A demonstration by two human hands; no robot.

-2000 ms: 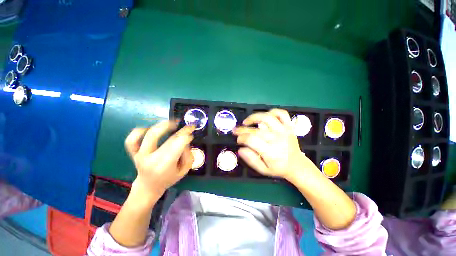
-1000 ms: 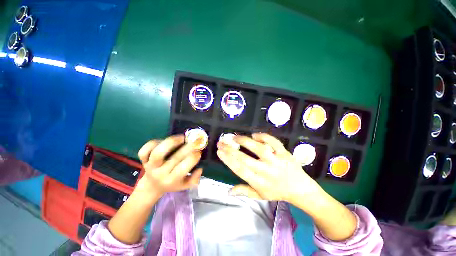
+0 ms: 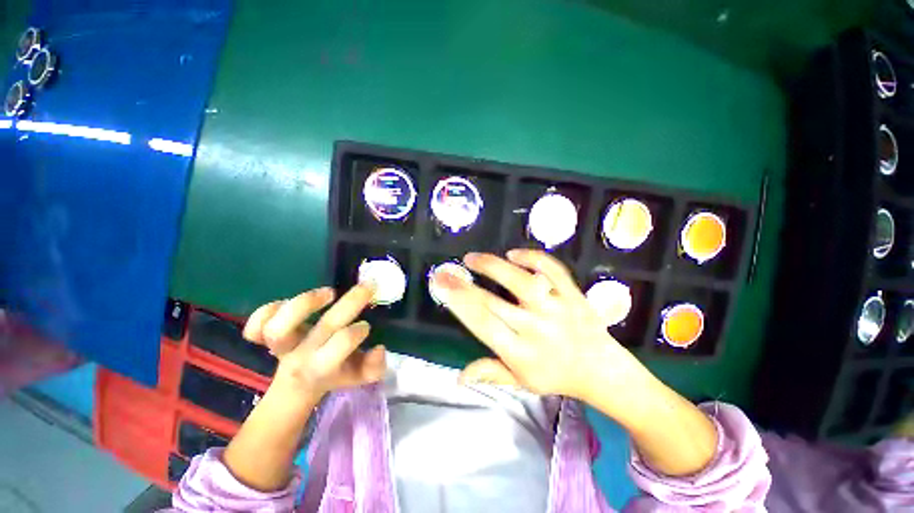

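Observation:
The black foam tray (image 3: 593, 254) lies on the green mat with round watch heads in its pockets. My left hand (image 3: 326, 341) has its fingers spread, a fingertip on the near-left watch head (image 3: 385, 285), lit white. My right hand (image 3: 536, 326) lies over the near row, a fingertip on the second near watch head (image 3: 437, 285), and hides the middle near pocket. At the far left, a watch head (image 3: 389, 193) and its neighbour (image 3: 456, 203) show dark patterned screens. A white one (image 3: 551, 219), a pale orange one (image 3: 627, 223) and two orange ones (image 3: 703, 235) sit further right.
Loose watch heads (image 3: 40, 67) lie on the blue mat (image 3: 95, 230) at left. Stacked black trays (image 3: 824, 250) with watch heads stand at right, beside a thin dark stick (image 3: 759, 225). A red bin (image 3: 135, 421) with dark contents is at lower left. Another person's sleeve (image 3: 832, 476) shows lower right.
Both hands have moved from the far-row watch heads to the near row. The far-left two screens have changed pattern. The near-left screen went from pale orange to white. The camera view has shifted.

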